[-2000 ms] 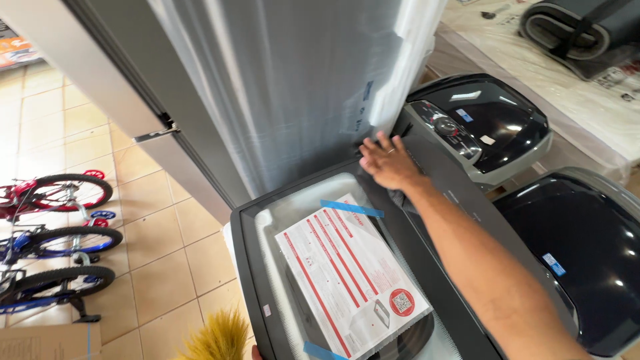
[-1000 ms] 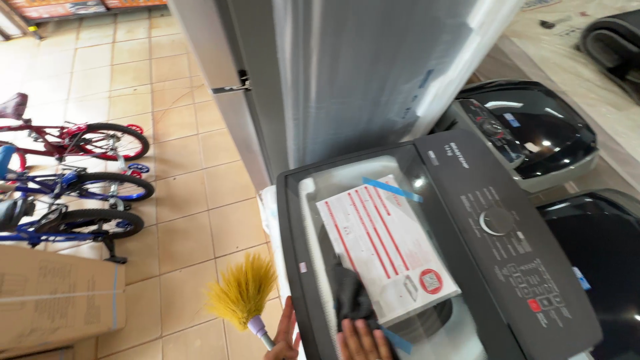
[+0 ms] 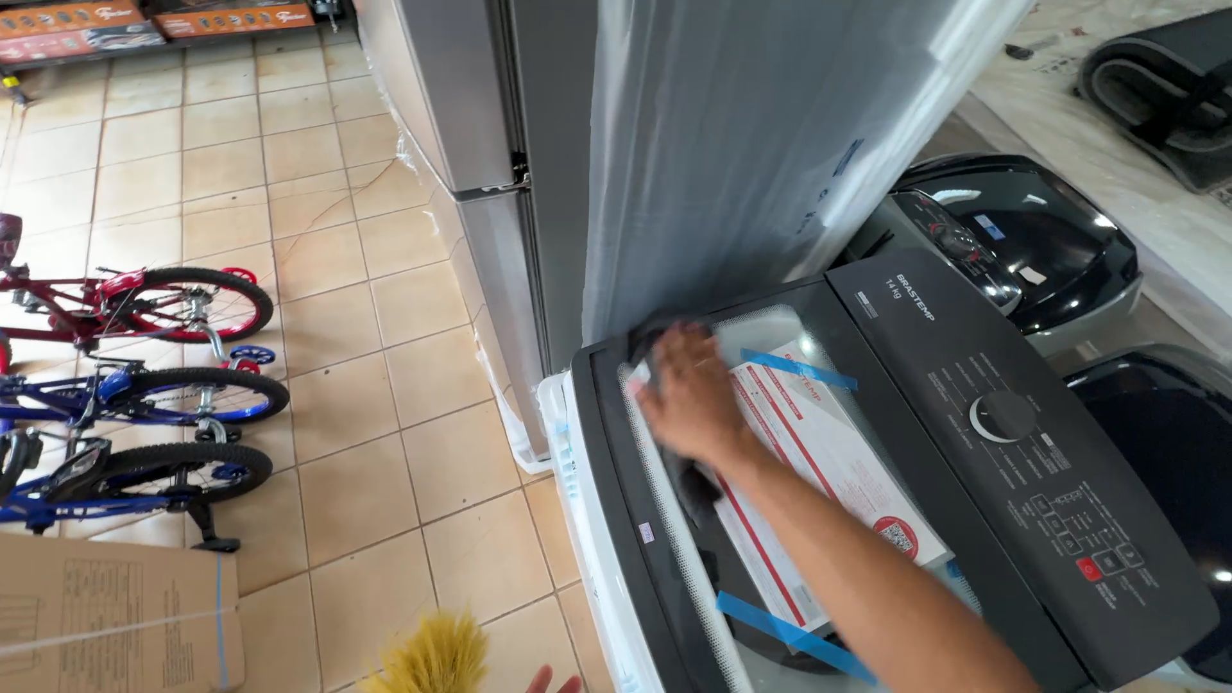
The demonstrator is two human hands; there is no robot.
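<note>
My right hand (image 3: pixel 688 395) presses a dark cloth (image 3: pixel 664 332) onto the far left corner of the glass lid of a Brastemp top-load washing machine (image 3: pixel 962 481); motion blurs both. Under the glass lies a printed sheet (image 3: pixel 847 462), with strips of blue tape (image 3: pixel 799 368) at its ends. The control panel with its round knob (image 3: pixel 1003 416) is right of the lid. Only the fingertips of my left hand (image 3: pixel 553 681) show at the bottom edge, near the yellow bristles of a duster or brush (image 3: pixel 433 659); whether they hold anything is hidden.
A plastic-wrapped refrigerator (image 3: pixel 472 231) stands directly behind the washer. More washers with dark lids (image 3: pixel 1030 221) are at the right, beside a rolled dark mat (image 3: pixel 1165 106). Several small bicycles (image 3: pixel 144 404) and a cardboard box (image 3: pixel 115 611) stand on the tiled floor (image 3: pixel 385 385) at left.
My right hand, on the lid's lower part with the cloth one second ago, has moved to its far left corner. My left hand shows less than it did then.
</note>
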